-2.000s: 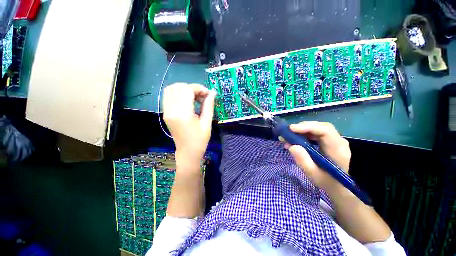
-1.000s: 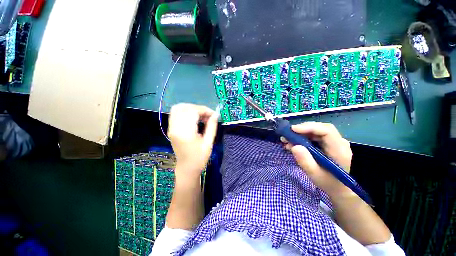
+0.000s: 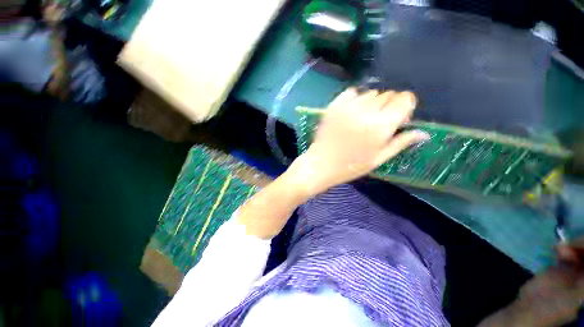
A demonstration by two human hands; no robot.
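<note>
The picture is blurred. The green PCB panel (image 3: 448,156) lies slantwise at the bench's front edge. My left hand (image 3: 365,131) is over its left part, fingers bent and thumb pointing right; whether it grips the panel or the wire is unclear. The pale solder wire (image 3: 275,108) loops down from the solder reel (image 3: 330,24) and passes out of sight near my left wrist. My right hand (image 3: 567,271) is at the right edge, dark, blurred and partly cut off. I cannot make out the soldering iron or what that hand holds.
A black plate (image 3: 461,64) lies behind the panel. A tan cardboard sheet (image 3: 198,51) is at the upper left. Stacked PCB panels (image 3: 208,204) stand in a box below the bench edge. Part of another person, a grey-blue sleeve (image 3: 22,57), shows at the far left.
The view has turned, and the bench things appear shifted and tilted. My left hand has moved over the panel. My right hand has moved to the far right; the iron no longer shows over the panel.
</note>
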